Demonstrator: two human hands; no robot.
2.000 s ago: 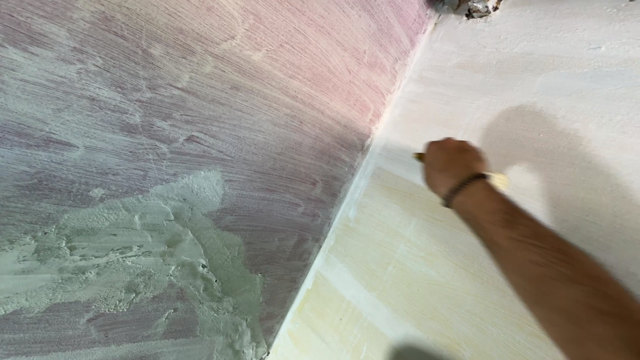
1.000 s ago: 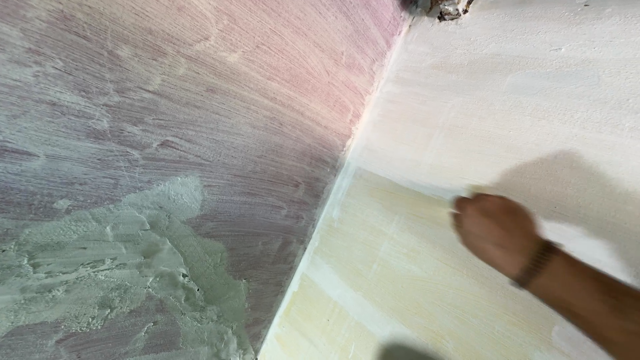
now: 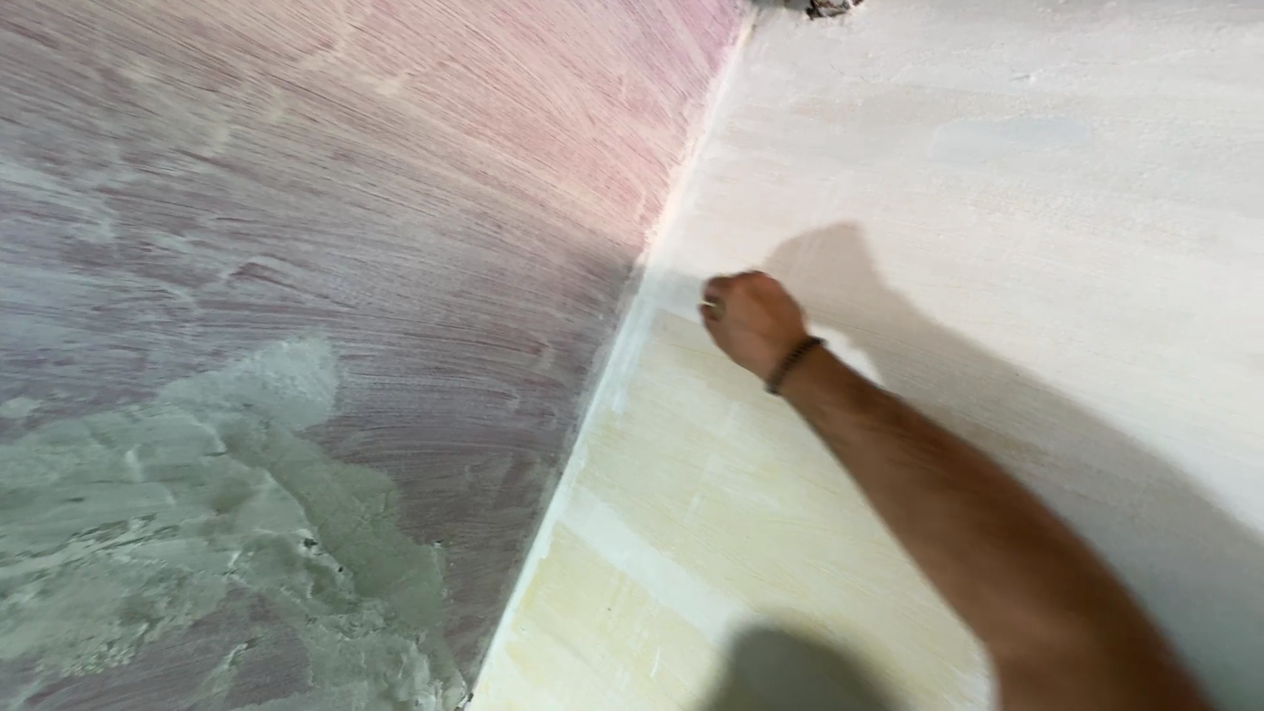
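My right hand (image 3: 755, 321), with a dark beaded bracelet (image 3: 793, 365) at the wrist, is raised against the pale wall (image 3: 987, 237), just right of the corner line. Its fingers are curled around a small light-coloured thing, mostly hidden by the hand; which tool it is I cannot tell. Above the hand the wall is whitish, and below it lies a yellowish area (image 3: 671, 444) with white streaks. My left hand is not in view.
On the left is a purplish, streaky painted surface (image 3: 444, 247) with a rough patch of greenish-white plaster (image 3: 197, 494). A white corner seam (image 3: 602, 395) divides the two surfaces. A broken hole edge (image 3: 829, 8) shows at the top. Shadows fall on the pale wall.
My right hand was farther right and lower along the pale wall a second ago; it has moved back up and left, close to the corner seam.
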